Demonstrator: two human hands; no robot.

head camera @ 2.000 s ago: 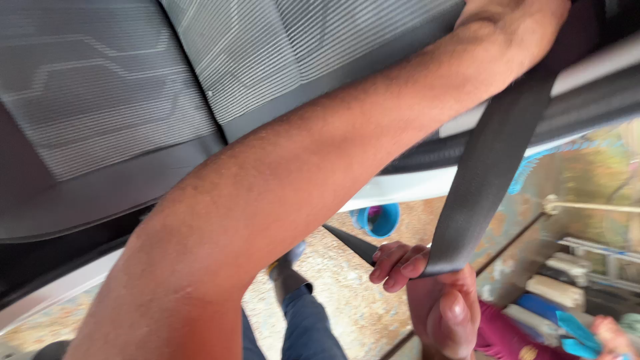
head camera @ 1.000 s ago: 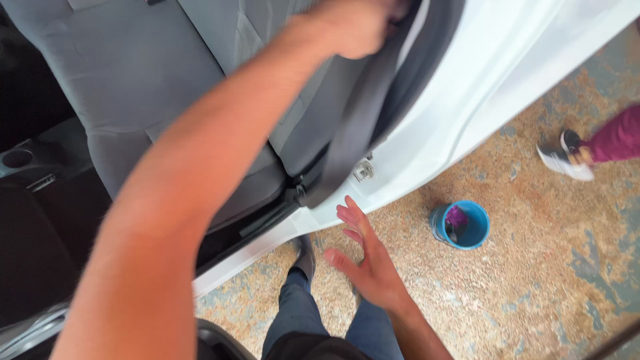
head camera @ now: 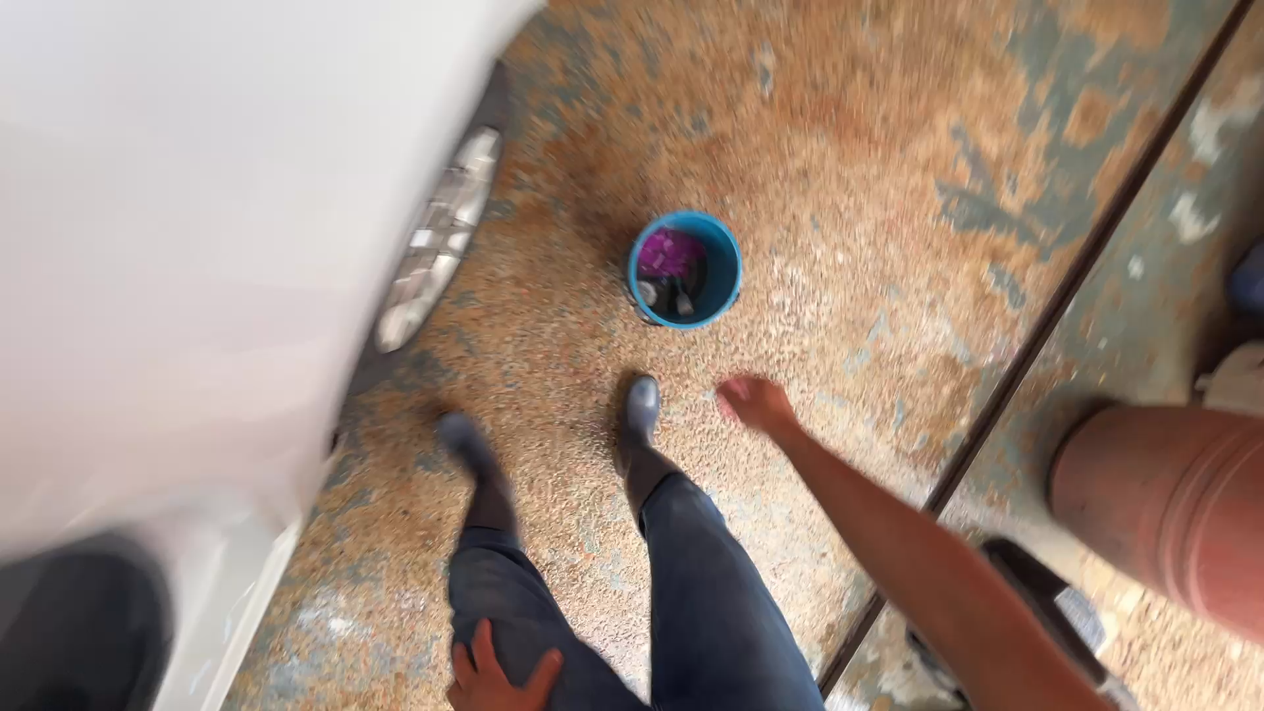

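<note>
My left hand (head camera: 502, 679) rests with spread fingers against my jeans-clad thigh at the bottom, holding nothing. My right hand (head camera: 754, 402) hangs over the floor, blurred, its fingers partly curled; whether it is closed is unclear. Just above and left of it stands a blue plastic bucket (head camera: 736, 272) containing a purple cloth (head camera: 669, 253), a brush-like tool (head camera: 682, 300) and other small items that I cannot make out.
A white car's body (head camera: 197, 247) and wheel (head camera: 439, 242) fill the left side. Worn, stained floor (head camera: 869, 247) is crossed by a dark groove (head camera: 1047, 336). A reddish barrel (head camera: 1165, 504) and a dark object (head camera: 1047, 597) are at the right.
The view has swung from the car's seats to the floor. The seat belt, held at first, is out of view. My left hand has moved from the belt to my thigh.
</note>
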